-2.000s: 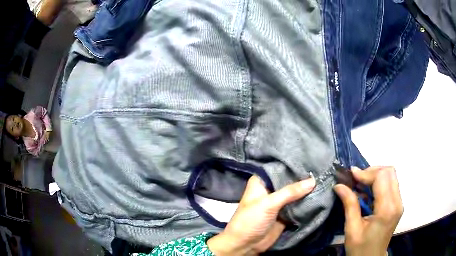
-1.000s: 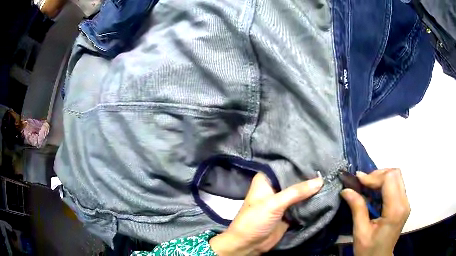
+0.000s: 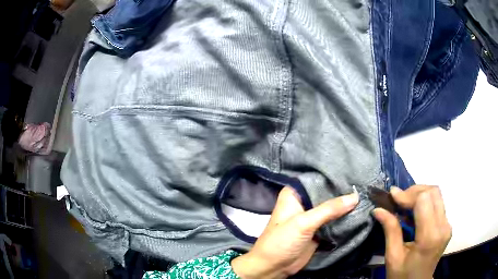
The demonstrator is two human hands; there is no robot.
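The denim jacket (image 3: pixel 164 136) lies with its pale grey-blue inside up. My left hand (image 3: pixel 289 237) grips the cloth near the lower right, its thumb at the dark-edged armhole (image 3: pixel 219 210) and its index finger on the seam. My right hand (image 3: pixel 418 234) holds the thread snips (image 3: pixel 382 199) between thumb and fingers. Their dark blades point left at the seam near the dark blue placket (image 3: pixel 389 125); a bit of blue shows at the fingers. A brand label (image 3: pixel 384 86) shows on the placket's inner edge. No loose thread can be made out.
The white round-edged table (image 3: pixel 448 163) is at the right, under the jacket. A dark grey garment with brassy buttons (image 3: pixel 483 27) lies at the upper right. A dark blue sleeve (image 3: pixel 131 27) lies at the upper left. A person in pink (image 3: pixel 35 137) is partly visible far left.
The jacket and both hands have shifted slightly right in the picture. The snips stay close to the seam, with their blades now slightly farther from my left fingertip than a second ago.
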